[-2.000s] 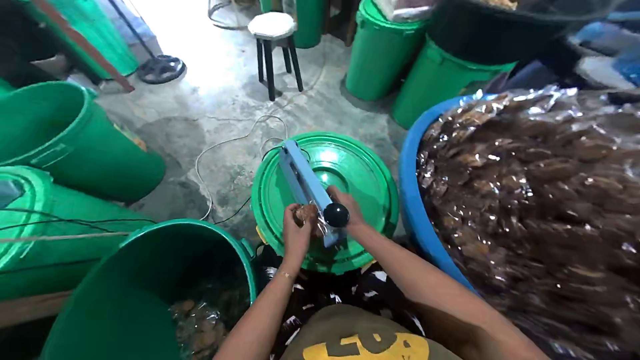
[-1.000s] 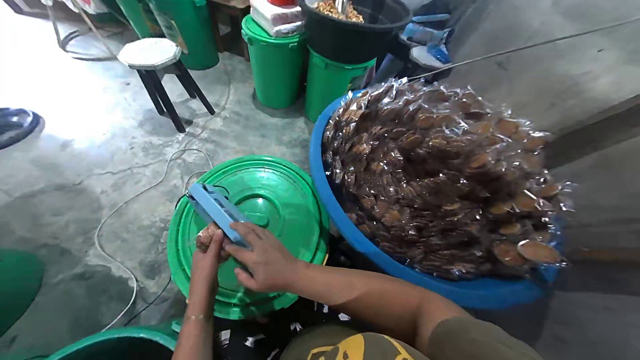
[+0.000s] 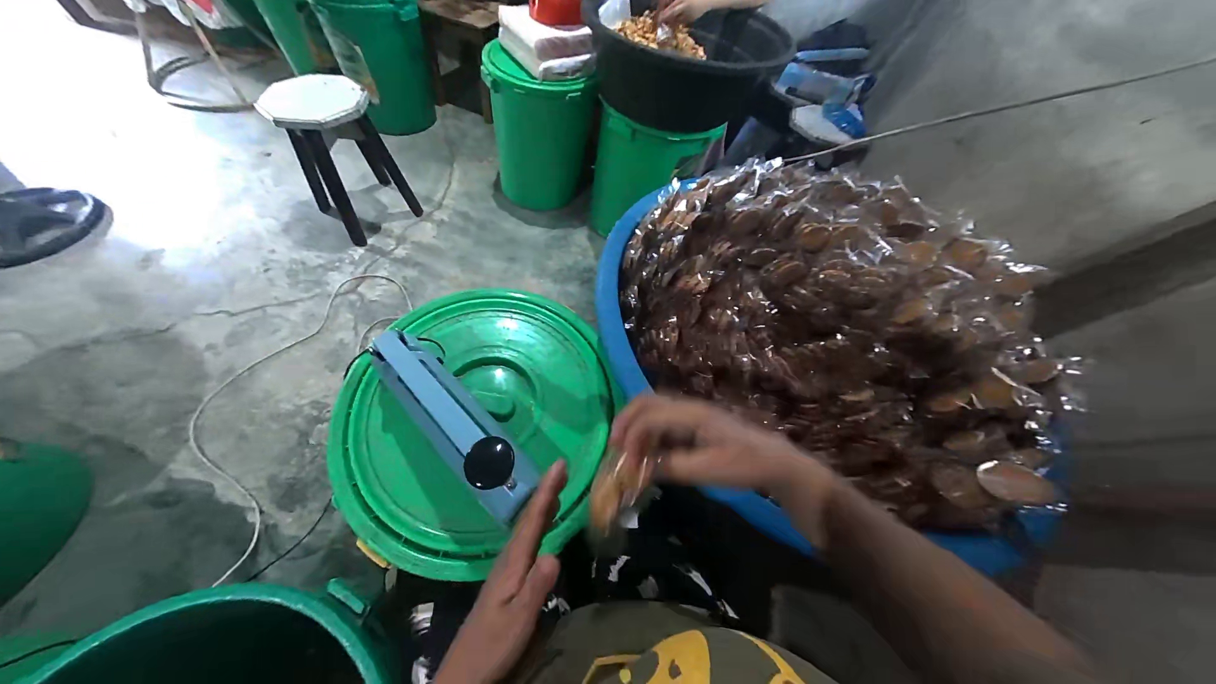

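Observation:
A blue hand-lever impulse sealer (image 3: 446, 408) with a black round knob lies diagonally on the green plastic lid (image 3: 560, 408) of a drum. My left hand (image 3: 518, 570) is beside the sealer's near end, fingers extended, with nothing seen in it. Right of the lid, my right hand (image 3: 693, 442) holds a small clear plastic packet (image 3: 617, 489) with brownish contents, blurred by motion. Close to that hand, a large blue tub (image 3: 617, 285) is heaped with clear packets of flat brown rounds (image 3: 807, 313).
An open green bin (image 3: 237, 598) stands at the lower left. A white-topped stool (image 3: 313, 100), green lidded bins (image 3: 541, 142) and a black basin (image 3: 646, 90) are farther back. Another person's hand (image 3: 698, 9) reaches into the basin. A pale cord (image 3: 204, 408) runs along the floor.
Both hands have left the sealer. My right hand has moved right, toward the blue tub, with a packet; my left hand has come nearer my body. The view has turned right since the oldest frame.

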